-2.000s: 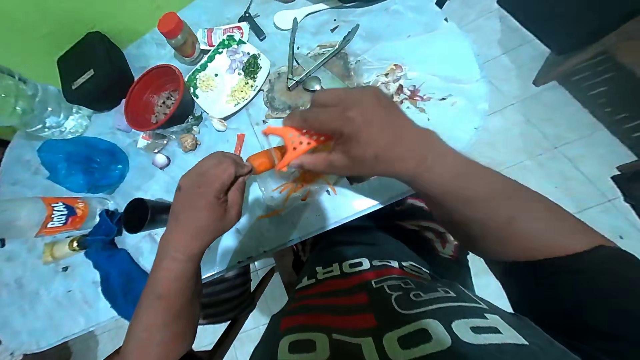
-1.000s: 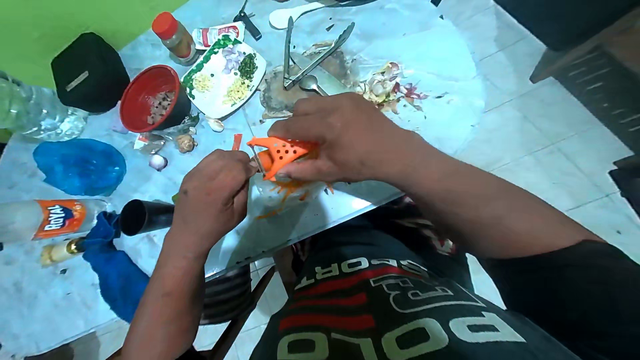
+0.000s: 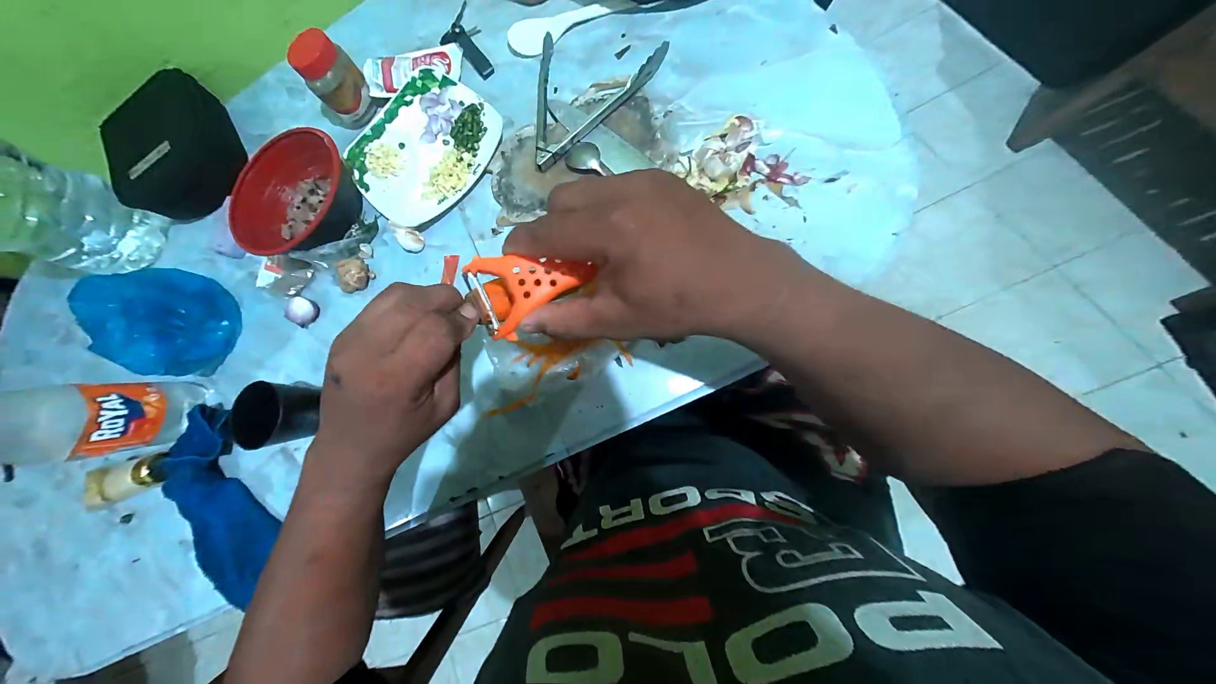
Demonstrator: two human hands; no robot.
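My right hand (image 3: 636,252) is closed around an orange plastic peeler (image 3: 534,281) with a metal blade. The blade lies against a carrot (image 3: 494,299), which shows only in part behind the peeler. With its fingertips my left hand (image 3: 394,366) pinches the near end of the carrot, beside the blade. Beneath both hands, orange peelings (image 3: 546,359) lie in a loose heap close to the table's front edge. Just beyond the left hand is a small orange strip (image 3: 450,269).
Past the hands are a white plate of chopped ingredients (image 3: 404,185), metal tongs (image 3: 608,109), a red bowl (image 3: 261,204) and papery peelings (image 3: 727,157). At the left are a blue plastic bag (image 3: 157,321), a black cup (image 3: 271,415) and a bottle (image 3: 57,423).
The peeler in my right hand has moved left along the carrot since the earliest frame and has turned, its blade now close to my left fingertips. My left hand keeps its grip.
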